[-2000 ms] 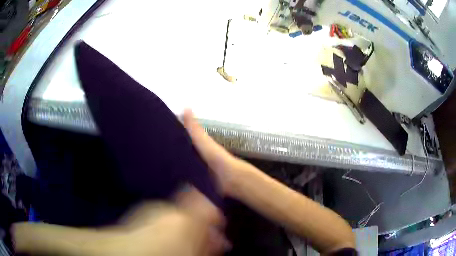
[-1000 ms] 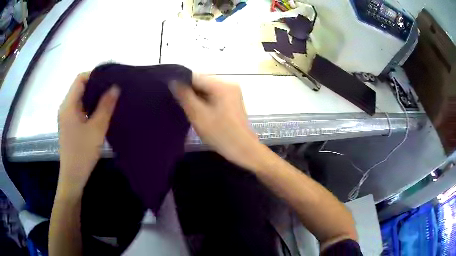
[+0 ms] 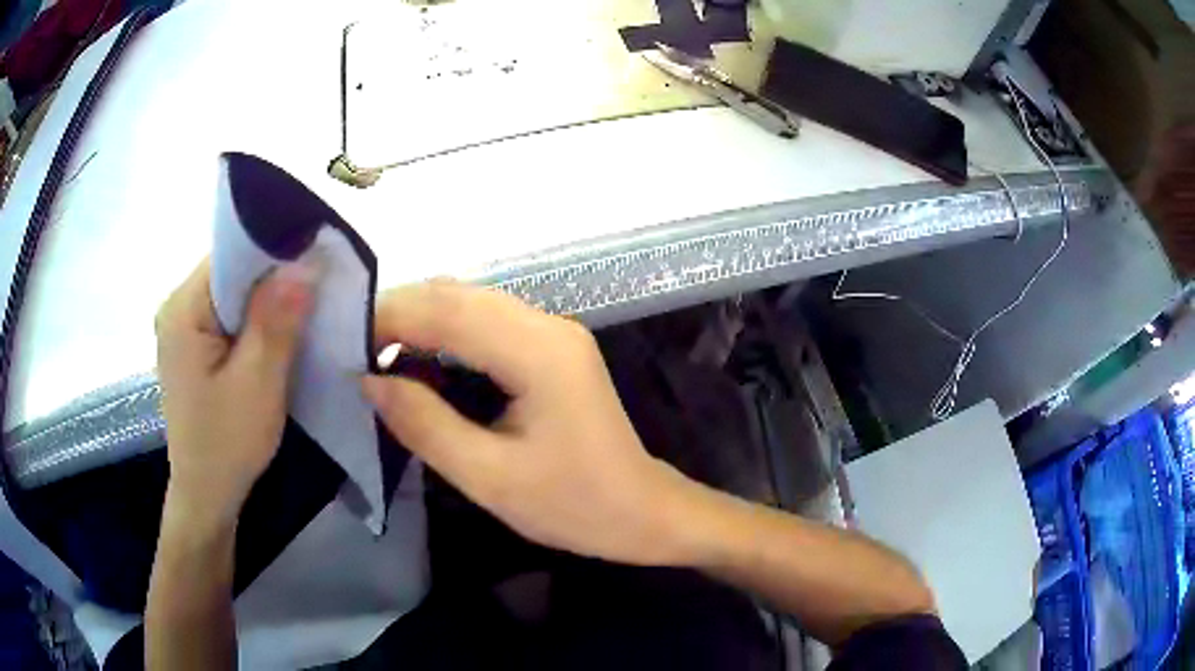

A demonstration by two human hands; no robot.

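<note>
A fabric piece [image 3: 334,328], pale grey on one face and dark purple-black on the other, is held upright and partly folded above the table's front edge. Its pointed lower end hangs down. My left hand [image 3: 229,380] is shut on its left side, with the thumb on the pale face. My right hand [image 3: 524,413] pinches its right edge between thumb and fingers. Beneath, more pale and dark fabric [image 3: 347,577] lies over my lap.
Silver thread snips [image 3: 721,89] and a dark flat rectangle [image 3: 865,110] lie at the back right, with dark scraps [image 3: 688,26] behind. A measuring strip [image 3: 682,262] runs along the front edge. Loose threads hang at right. A pale panel [image 3: 950,524] and blue baskets [image 3: 1114,537] are below.
The fabric piece has been turned and folded, so its pale face now shows. My right hand has moved down and pinches the edge. The camera view has shifted, and the machine head is mostly out of view.
</note>
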